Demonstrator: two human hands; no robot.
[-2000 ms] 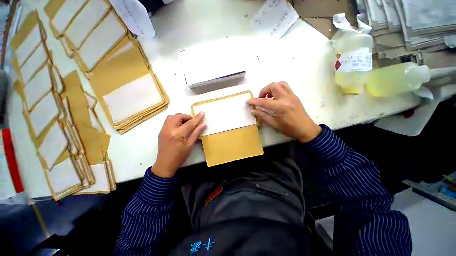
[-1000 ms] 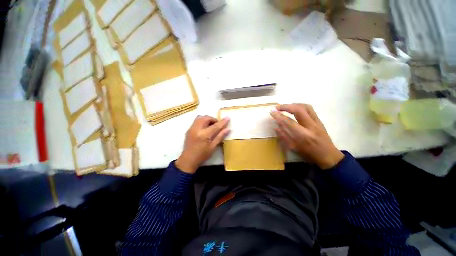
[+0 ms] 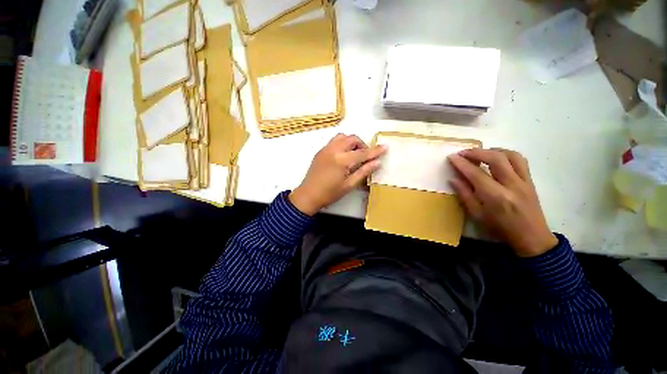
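A tan panel (image 3: pixel 415 213) lies at the table's front edge, its lower part over the edge. A white card (image 3: pixel 417 165) covers its far half, with a thin tan border showing. My left hand (image 3: pixel 342 172) has its fingertips on the card's left edge. My right hand (image 3: pixel 503 191) has its fingers on the card's right side and covers part of the panel's right edge. A stack of white cards (image 3: pixel 442 79) stands just beyond the panel.
Overlapping tan panels with white cards (image 3: pixel 165 120) lie at left, and a pile of them (image 3: pixel 298 93) stands nearer the middle. A desk calendar (image 3: pixel 55 113) is far left. A glue bottle (image 3: pixel 647 174), a paper slip (image 3: pixel 559 45) and a brown board (image 3: pixel 630 62) are at right.
The view has swung left, so the table's things sit further right in the picture. Both hands stay at the card's two sides, and the card and panel keep about the same position together.
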